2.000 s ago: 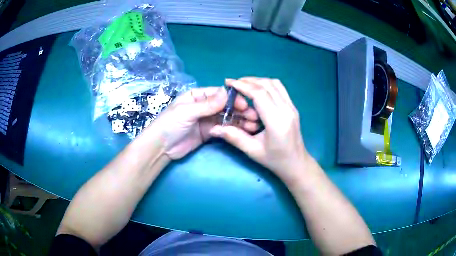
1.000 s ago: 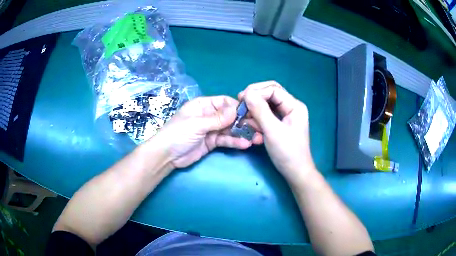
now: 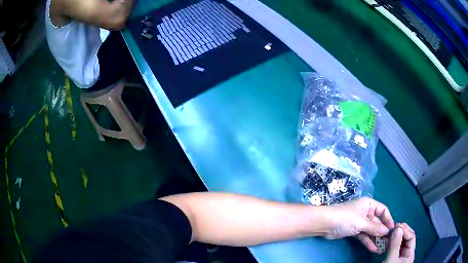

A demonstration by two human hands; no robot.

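Observation:
My left hand (image 3: pixel 362 223) is at the lower right of the head view, with its fingertips pinched on a small metal piece (image 3: pixel 380 243). The piece is pale grey with small holes, partly hidden by the fingers. My right hand (image 3: pixel 403 244) is cut off by the bottom edge; only some fingers and the thumb show, close against the left fingertips. What the right fingertips hold is hidden. The clear plastic parts bag (image 3: pixel 336 133) lies just beyond my left wrist, full of silver and dark metal pieces, with a green label (image 3: pixel 357 119).
A black mat (image 3: pixel 215 77) at the bench's far end bears slanting rows of pale laid-out pieces (image 3: pixel 197 31), a few loose. A person (image 3: pixel 82 46) sits on a plastic stool (image 3: pixel 115 113) at the left. A ribbed rail (image 3: pixel 328 67) and post (image 3: pixel 446 172) border the bench.
The view has swung left, bringing the mat, person and stool into sight. The bag and my hands now appear further right. The tape roll and small bag have left the view.

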